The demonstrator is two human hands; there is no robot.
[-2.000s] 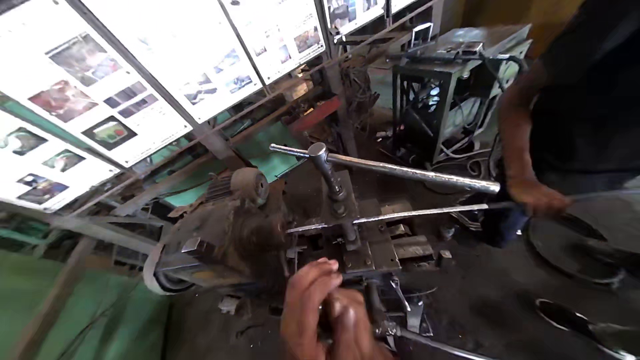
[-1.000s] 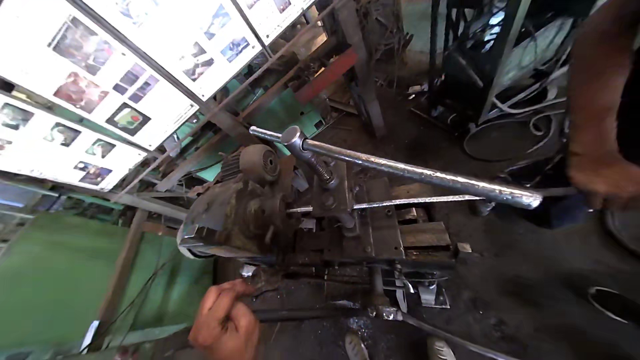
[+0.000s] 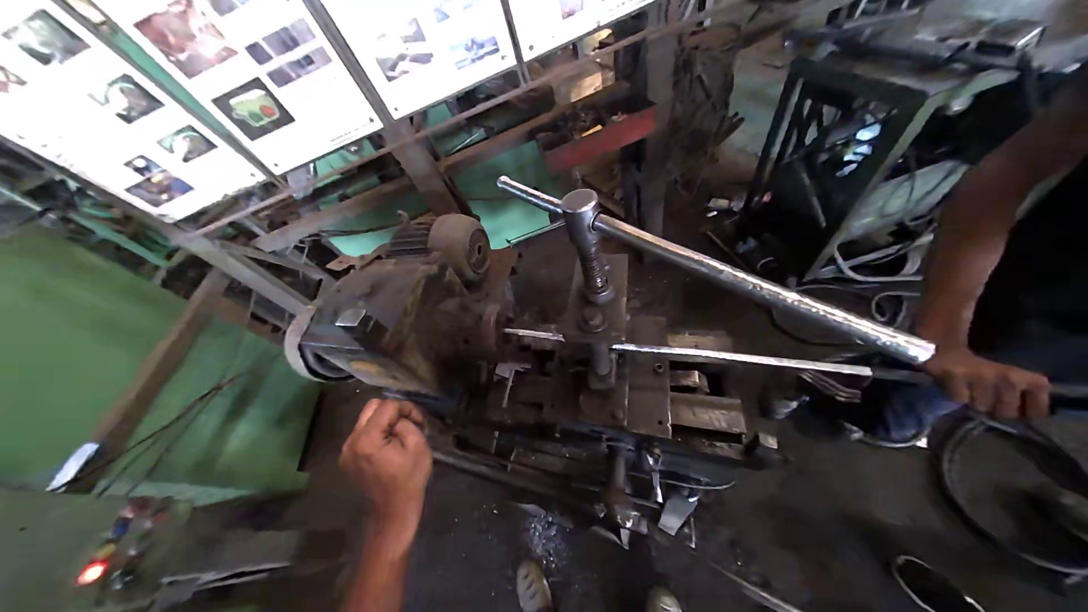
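Note:
My left hand (image 3: 387, 446) is at lower left with fingers curled, beside the near side of a greasy machine with an electric motor (image 3: 459, 246). A dark bar (image 3: 484, 466) runs just right of it; whether the fingers hold anything is unclear. My right hand is out of view. Right of the motor stands a clamp screw (image 3: 586, 238) with a long steel T-handle (image 3: 765, 289). Below the handle, a bright metal rod (image 3: 739, 357) passes through the machine. At the right, a co-worker's hand (image 3: 994, 382) grips a dark bar in line with the rod.
Behind the machine are lit picture boards (image 3: 212, 93) and a red beam (image 3: 603, 140). A metal-framed stand (image 3: 901, 93) is at the back right, a round ring (image 3: 952, 476) at the lower right. Metal chips (image 3: 544, 531) lie on the floor near my shoes (image 3: 534, 586). A red light (image 3: 92, 571) glows at lower left.
Two hands were together in front of the machine two seconds ago; now only my left hand shows, farther left. The co-worker's hand remains at the right. The view has shifted.

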